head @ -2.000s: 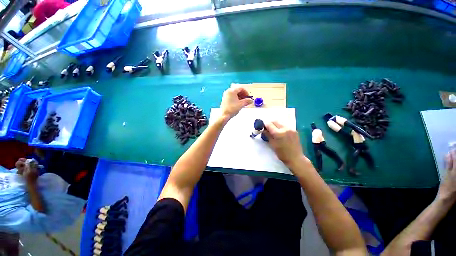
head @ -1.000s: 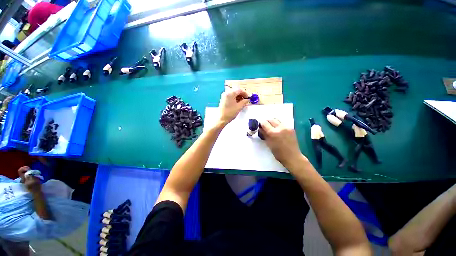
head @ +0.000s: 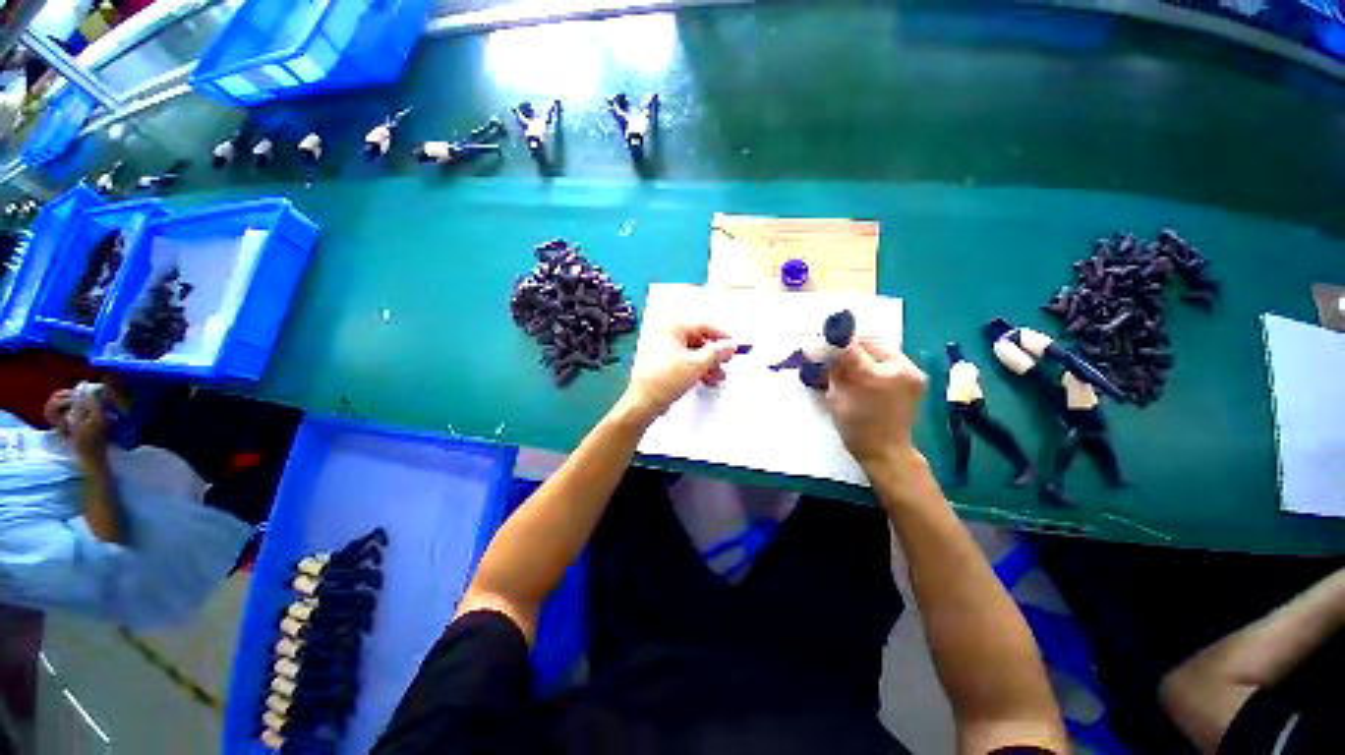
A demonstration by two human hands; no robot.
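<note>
My left hand [head: 682,369] is over the left part of the white sheet [head: 738,431], fingertips closed on a small dark part [head: 741,350]. My right hand [head: 876,395] is over the sheet's right part and holds a figure body [head: 829,342], a dark end up and a dark piece pointing left. My fingers hide much of the body. The small dark part and the body are apart, with a short gap between them. The purple cap [head: 795,272] stands on the cardboard piece [head: 738,254] beyond the sheet.
Heaps of small dark parts lie left [head: 572,313] and right [head: 1117,313] of the sheet. Figures [head: 965,387] lie at its right. Waiting figures [head: 634,126] line the far strip. Blue parts trays [head: 280,303] are at left. The blue tote [head: 406,465] holds a figure row. Other people sit at both sides.
My left hand has moved back from the purple cap to the sheet, holding the small dark part. My right hand still holds the figure body, now turned differently. The camera view has shifted.
</note>
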